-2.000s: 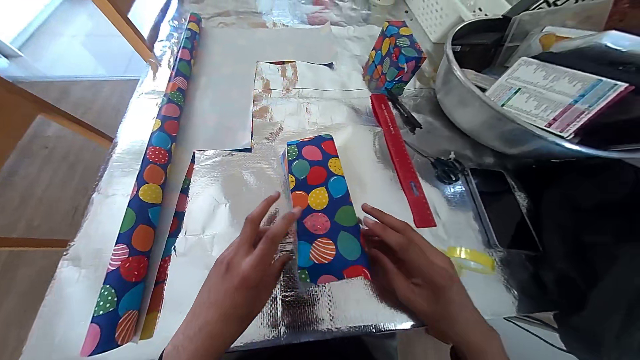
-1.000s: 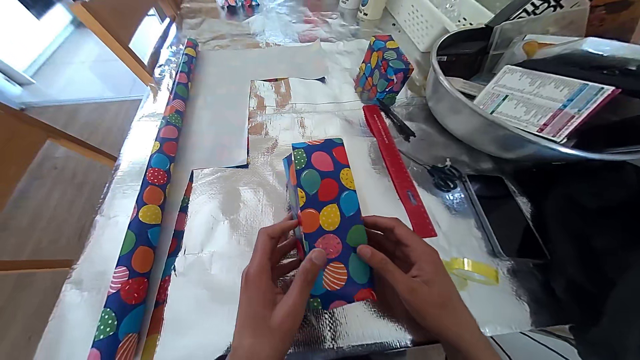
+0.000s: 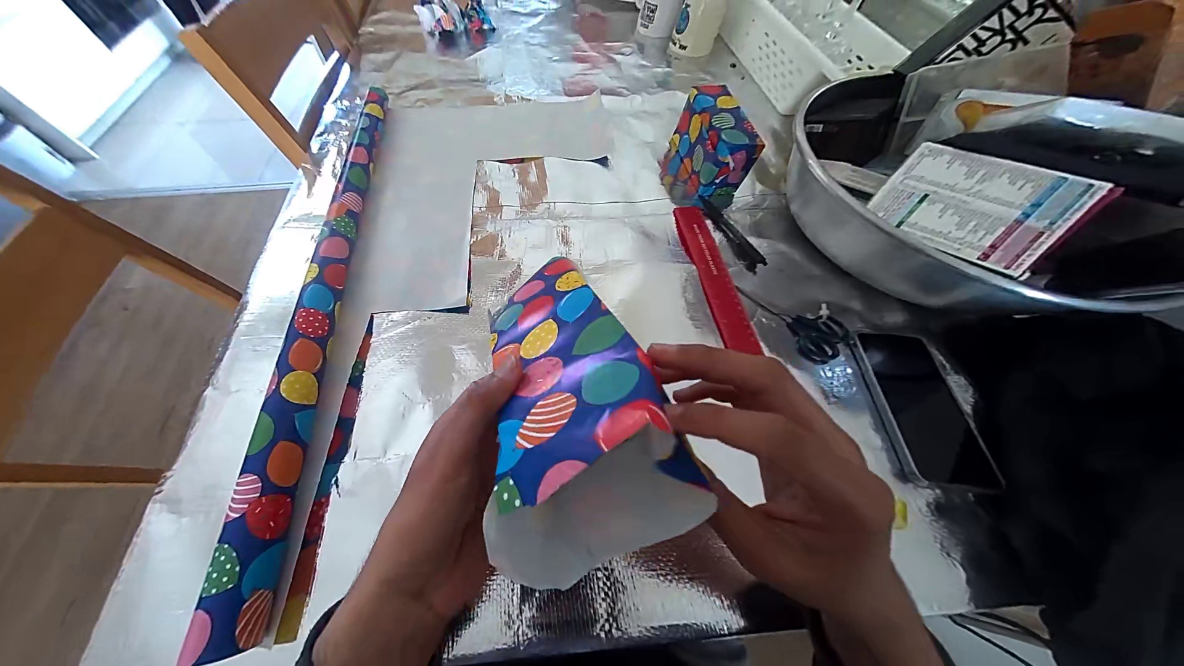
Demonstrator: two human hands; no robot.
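A box-shaped parcel in blue balloon-print wrapping paper is lifted off the foil-covered table and tilted, with the paper's pale inner side showing at its near end. My left hand grips its left side, thumb on the upper edge. At the right edge, my right hand touches the paper near the loose end, fingers bent and partly spread; whether it grips is unclear. Beyond it lies a red ruler. Along the left runs a roll of the same paper, its unrolled sheet pale side up.
A second balloon-print parcel stands at the back, near a black pen-like item. At right are a metal basin full of items, a coiled black cable, and a phone. White plastic baskets stand behind.
The parcel has been raised from the table and tilted, and its pale paper end now shows. My right hand has shifted to that end. The yellow tape roll is now mostly hidden behind my right hand.
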